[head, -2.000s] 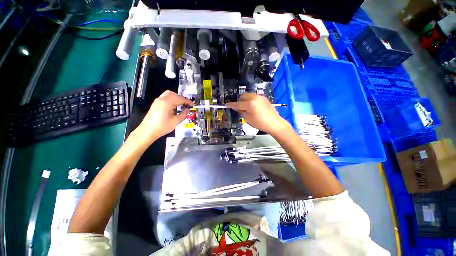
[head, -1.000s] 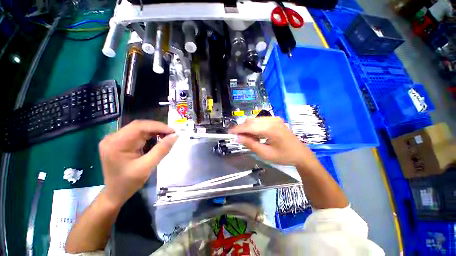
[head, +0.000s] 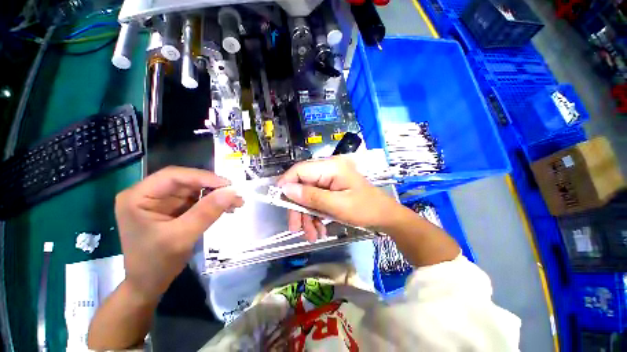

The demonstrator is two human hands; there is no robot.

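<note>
A short white cable assembly (head: 260, 188) is held over the silver-grey work plate. My left hand (head: 180, 213) has thumb and forefinger together at the cable's left end. My right hand (head: 330, 196) pinches its right part, with the lower fingers curled beneath. The fingers partly hide the cable, and its ends are hard to make out. More white cables (head: 265, 247) lie along the near edge of the plate (head: 230, 230). The machine (head: 265, 137) stands just beyond the hands, with yellow and red bits.
A blue bin (head: 440, 103) at right holds white cables in its near left corner. A lower blue bin (head: 393, 258) is packed with cables. A lit control panel (head: 322, 113) and a black rounded object (head: 348, 144) sit beyond my right hand. A keyboard (head: 72, 148) lies at left.
Both hands have come back from the machine with the cable, over the plate. My right hand's fingers now curl beneath the cable. The camera view has shifted, so the machine sits higher and further left.
</note>
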